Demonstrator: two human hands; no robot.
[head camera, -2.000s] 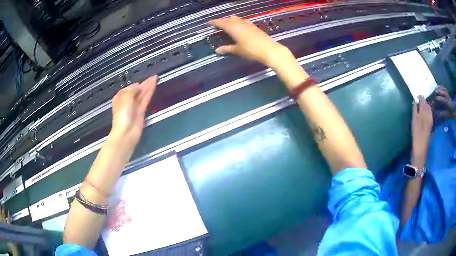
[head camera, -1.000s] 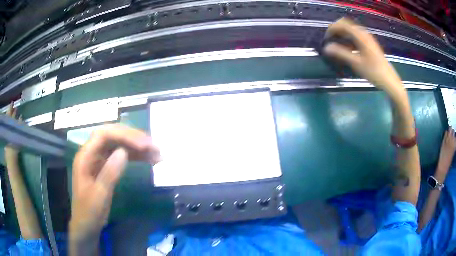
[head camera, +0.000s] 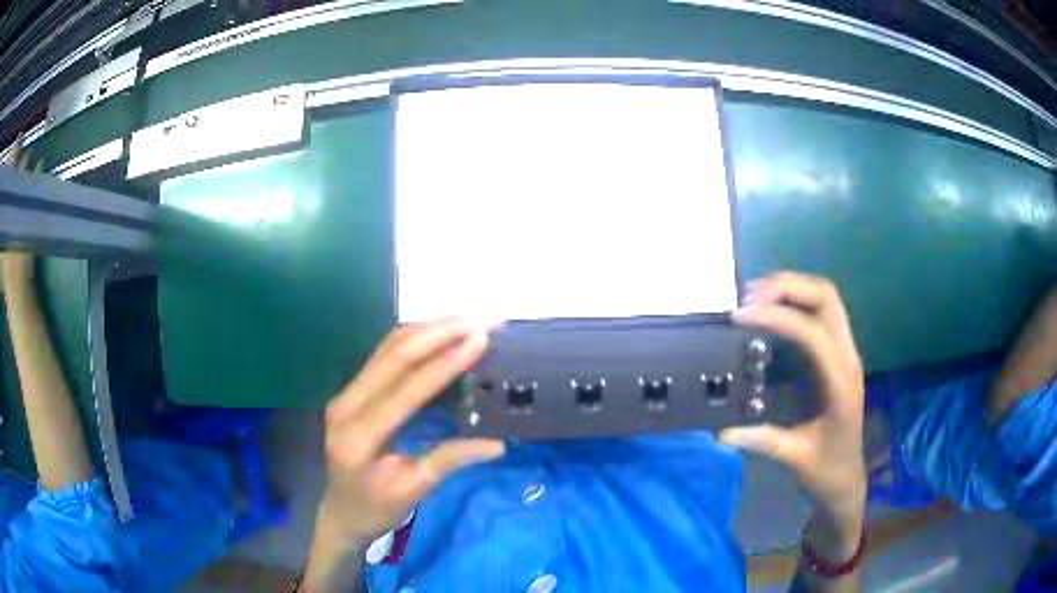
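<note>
A dark grey carrier fixture (head camera: 620, 417) with four dark notched openings in a row lies level at the near edge of the white board (head camera: 562, 197), in front of my blue smock. Bright screws show at its ends. My left hand (head camera: 406, 405) holds its left end, fingers on top and thumb at the near edge. My right hand (head camera: 811, 382) holds its right end the same way. Whether a ribbed block lies under the fixture cannot be told. No small parts can be made out on the bright white board.
The green bench top (head camera: 267, 266) surrounds the board. A white plate (head camera: 220, 130) lies at the back left. Silver rails (head camera: 556, 67) run behind. A grey bar (head camera: 75, 214) juts in from the left. Another person's arm (head camera: 46, 382) is at the left, another (head camera: 1032, 359) at the right.
My right hand has come back from the rail to the fixture's right end. My left hand has moved from the board's left side onto the fixture's left end. The view has tilted down.
</note>
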